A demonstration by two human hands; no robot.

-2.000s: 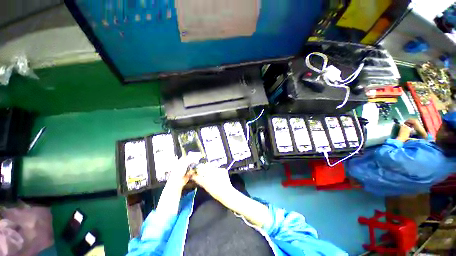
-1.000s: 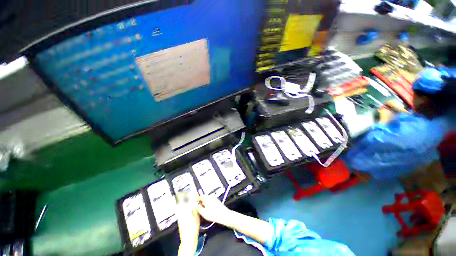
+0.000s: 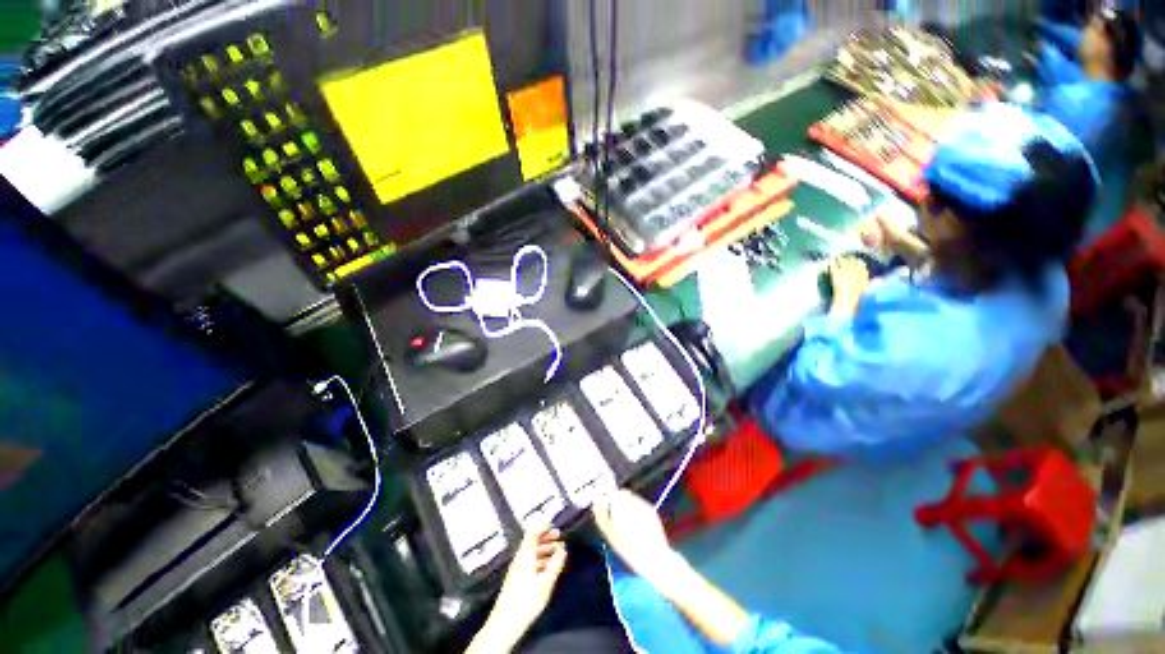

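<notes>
A black phone tray (image 3: 450, 590) holds several open-backed phone units side by side, with large white middles. My right hand (image 3: 629, 530) is at the lower end of the middle phone unit (image 3: 571, 450), its fingers closed around the end of a white USB data cable (image 3: 701, 441); the plug is hidden. My left hand (image 3: 542, 557) is just below the second phone unit (image 3: 521, 473), fingers curled; whether it holds anything is unclear. Another tray's phone units (image 3: 311, 611) show at the bottom left, with a white cable (image 3: 374, 475) at the top of one.
Behind the tray, a black computer case (image 3: 406, 381) bears two mice and a looped white cable (image 3: 496, 300). A monitor (image 3: 415, 121) shows yellow panels. Parts trays (image 3: 684, 179) stand beyond. At right, a coworker in a blue smock (image 3: 920, 345) sits near red stools (image 3: 1022, 511).
The view has swung right, bringing the right-hand tray to the front. My hands have moved from the left tray to this one and are now apart.
</notes>
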